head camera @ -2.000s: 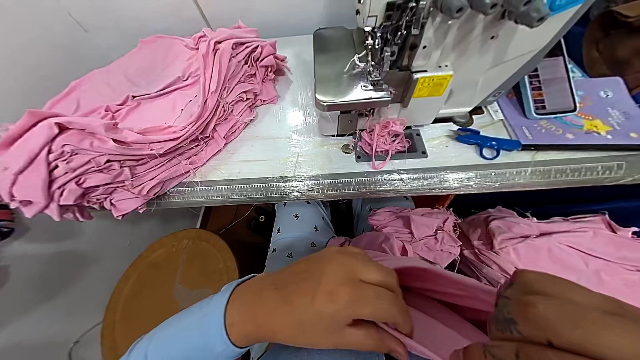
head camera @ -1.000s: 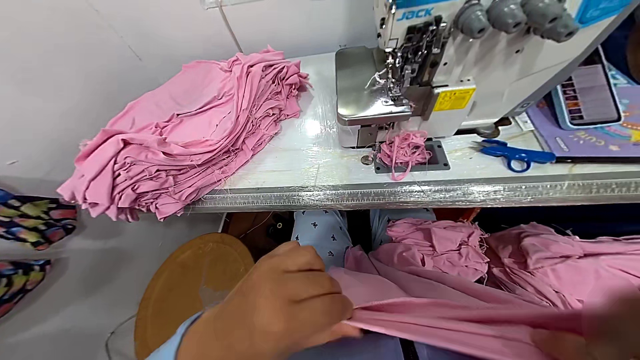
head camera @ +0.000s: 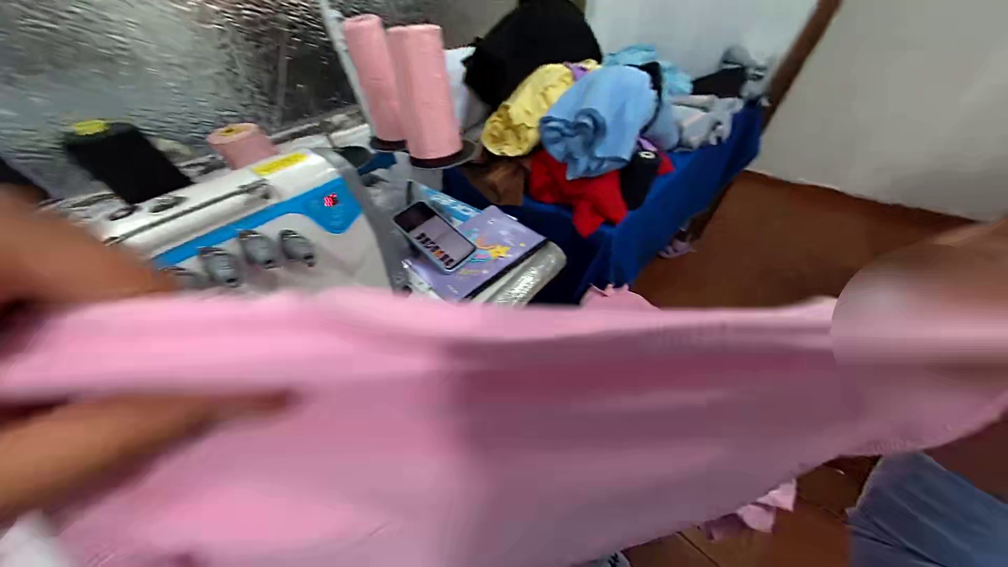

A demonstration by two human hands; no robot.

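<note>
A pink fabric piece [head camera: 472, 425] is stretched wide across the lower view, blurred by motion. At the left edge my left hand [head camera: 87, 339] grips its end, with fingers above and in front of the cloth. On the right, my right hand [head camera: 929, 291] holds the other end; it is blurred, so the fingers are hard to make out. Behind the fabric stands the white and blue overlock sewing machine [head camera: 276, 213], its needle area hidden by the cloth.
Pink thread cones [head camera: 425, 94] and a black thread cone [head camera: 126, 161] stand behind the machine. A phone [head camera: 435, 236] lies on a purple notebook [head camera: 504, 244]. Folded clothes [head camera: 598, 118] are piled on a blue cloth [head camera: 669, 213]. Pink scraps [head camera: 756, 512] lie low at right.
My hands have raised the pink fabric from the lap area and spread it out, farther apart than before. The view has swung right.
</note>
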